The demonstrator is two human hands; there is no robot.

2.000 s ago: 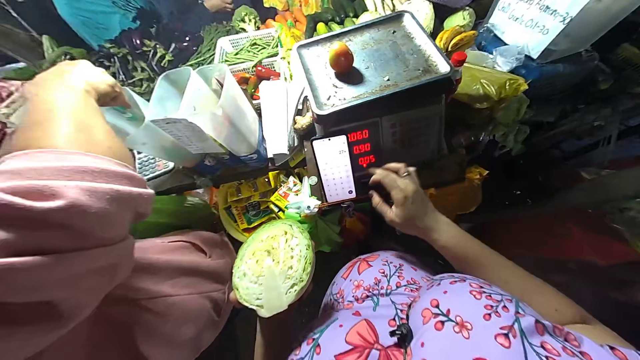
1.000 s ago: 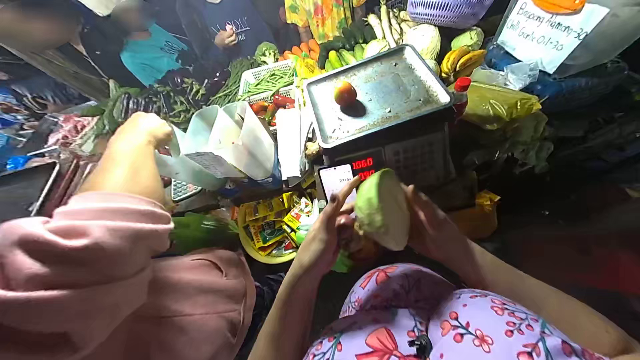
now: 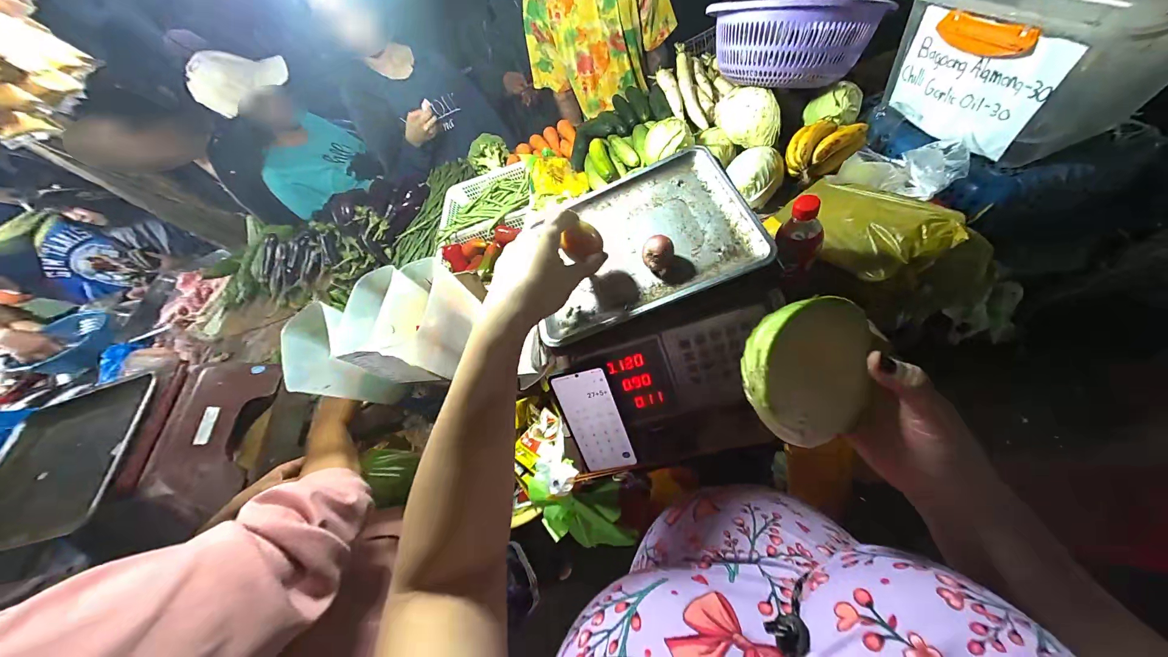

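My left hand [image 3: 538, 274] reaches over the left part of the metal weighing tray [image 3: 584, 315], its fingers around a tomato [image 3: 581, 240]. To the right of that hand, a small reddish onion [image 3: 658, 254] lies on the tray. At the right, clear of the scale, my right hand [image 3: 903, 411] grips a halved green cabbage [image 3: 803, 370], its pale cut face partly turned toward me. Below the tray, red digits glow on the scale's display [image 3: 637, 381]. A smartphone [image 3: 592, 419] showing a calculator leans against the scale front.
Translucent plastic containers [image 3: 401, 328] stand left of my forearm, near a co-worker's pink sleeve [image 3: 274, 538]. Behind the tray are cucumbers, carrots, cabbages and bananas [image 3: 824, 149]. A red-capped bottle [image 3: 801, 233] stands at its right corner. Several people are across the stall.
The cabbage half, earlier between both hands, is now at the right in my right hand. My left hand has moved up to the tray and holds a tomato. The pink-sleeved arm has lowered.
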